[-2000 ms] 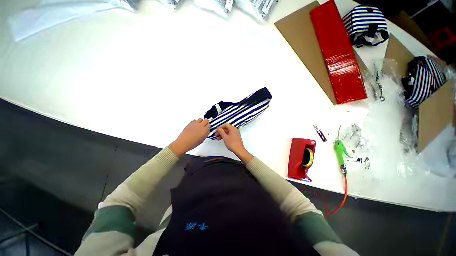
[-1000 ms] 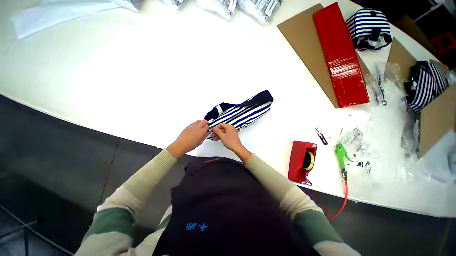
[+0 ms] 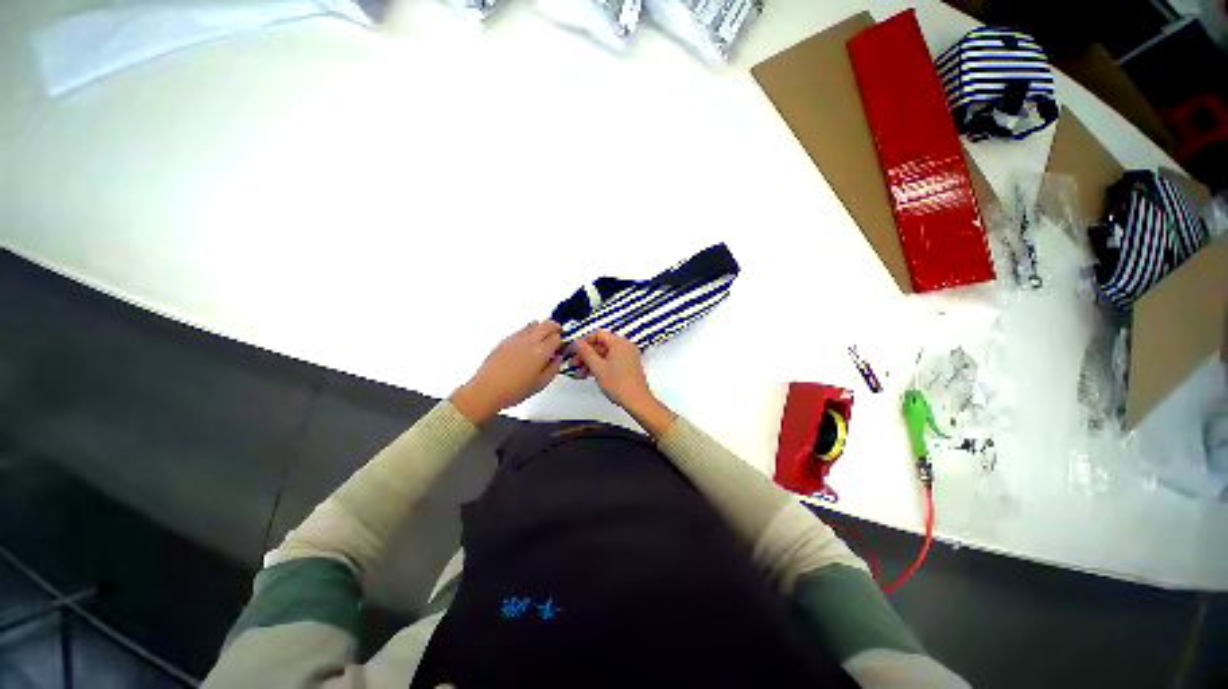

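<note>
A navy-and-white striped pouch (image 3: 663,307) lies narrow and slanted on the white table near its front edge, with a dark strap (image 3: 694,268) along its upper side and a small white piece near its left end. My left hand (image 3: 520,365) grips the pouch's near left end with bent fingers. My right hand (image 3: 616,368) pinches the same end just to the right, thumb and finger together. The fingertips are close to each other and hide what exactly they hold.
Right of my hands are a red tape dispenser (image 3: 813,438), small snips (image 3: 865,369) and a green blow gun (image 3: 920,421) on a red hose. A long red item (image 3: 924,168) lies on cardboard (image 3: 824,121). Striped pouches and an open carton (image 3: 1180,323) stand far right; bagged packs (image 3: 703,24) lie at the back.
The view has shifted slightly, so the table items sit a little lower at the right. My hands stay at the pouch's near end with only slight finger movement.
</note>
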